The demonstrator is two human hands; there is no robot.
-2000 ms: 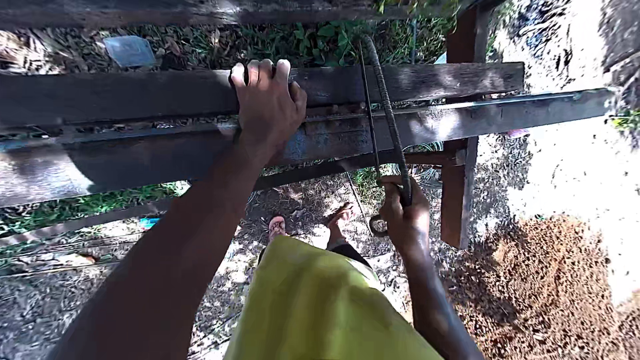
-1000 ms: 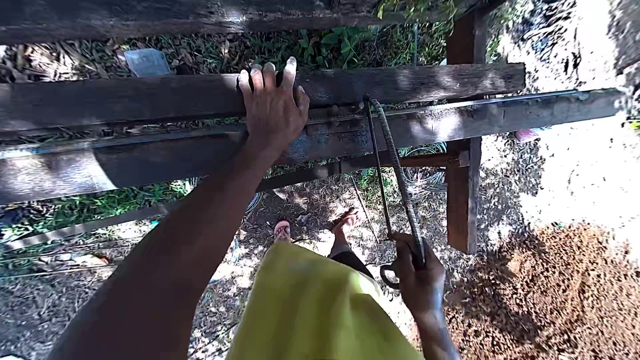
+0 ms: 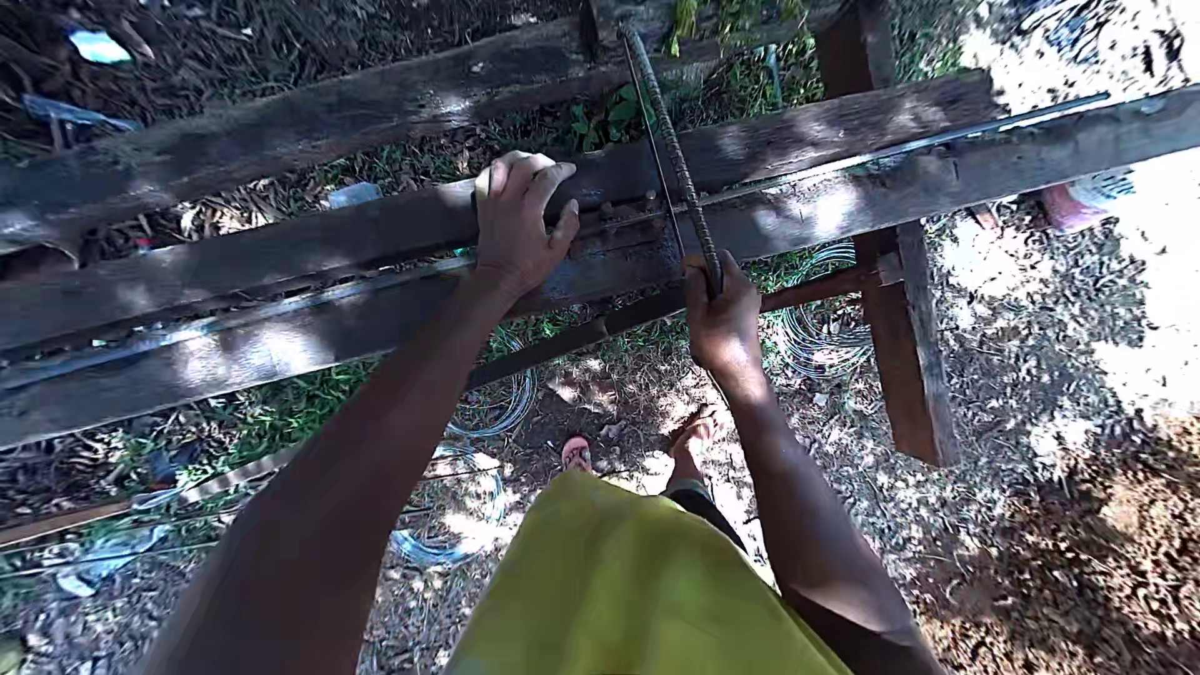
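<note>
My right hand [image 3: 724, 309] is closed around the near end of a hacksaw [image 3: 677, 141] with a frame of ribbed steel bar. The saw's thin blade crosses a long metal rod [image 3: 806, 178], which lies along a dark wooden beam [image 3: 844, 208]. Left of the saw, my left hand [image 3: 525, 220] rests on the parallel wooden plank [image 3: 375, 230] with its fingers bent over the top. Whether that hand also grips the rod cannot be seen. Small nail-like pegs [image 3: 651, 197] stand between my left hand and the blade.
Another beam [image 3: 309, 117] runs farther back. A wooden post [image 3: 902, 347] stands at the right below the beams. Coils of wire [image 3: 825, 337] lie on the ground under them, with more coils [image 3: 511, 408] near my feet. A reddish bag [image 3: 1073, 206] lies at the right.
The hacksaw and my right hand have moved away from my body, toward the beams, since one second ago. My left hand stays on the plank. The view has shifted somewhat.
</note>
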